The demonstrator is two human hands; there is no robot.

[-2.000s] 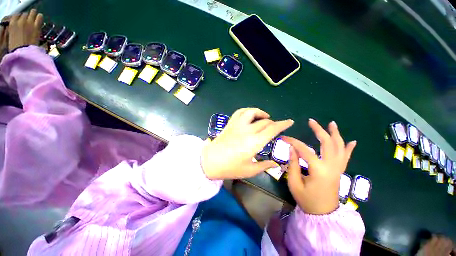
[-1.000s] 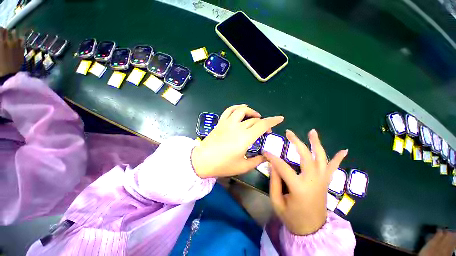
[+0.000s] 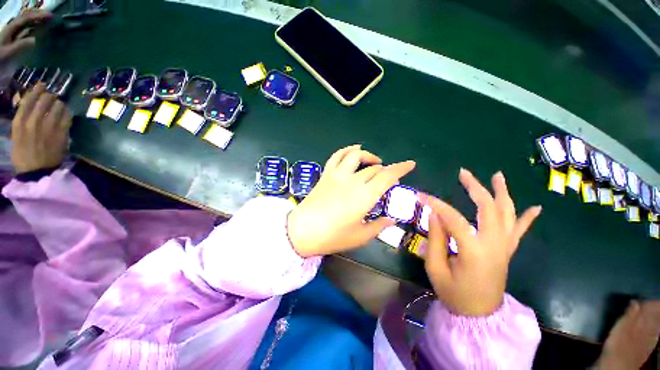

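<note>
A watch with a glowing white screen [image 3: 401, 204] lies on the dark green bench between my hands. My left hand [image 3: 340, 206] is over the row, its thumb and index finger apart beside this watch; its grip is unclear. My right hand [image 3: 472, 254] has its fingers spread, with index finger and thumb over the neighbouring white-screen watch [image 3: 425, 217], partly hidden. More of the row is hidden under both hands. Two watches with blue-white menu lines [image 3: 273, 175] [image 3: 305, 178] lie left of my left hand. A white battery [image 3: 391, 236] lies below the row.
A phone [image 3: 329, 55] lies at the back beside a single watch [image 3: 280, 87]. Dark-screen watches [image 3: 172, 83] with batteries lie at left, white-screen ones [image 3: 577, 151] at right. A neighbour's hand [image 3: 41, 128] is at far left, another person's hand [image 3: 633, 336] at lower right.
The bench items have shifted left in view. A second menu-line watch now shows left of my left hand. My right hand has moved right along the row and covers the watches seen beyond it before.
</note>
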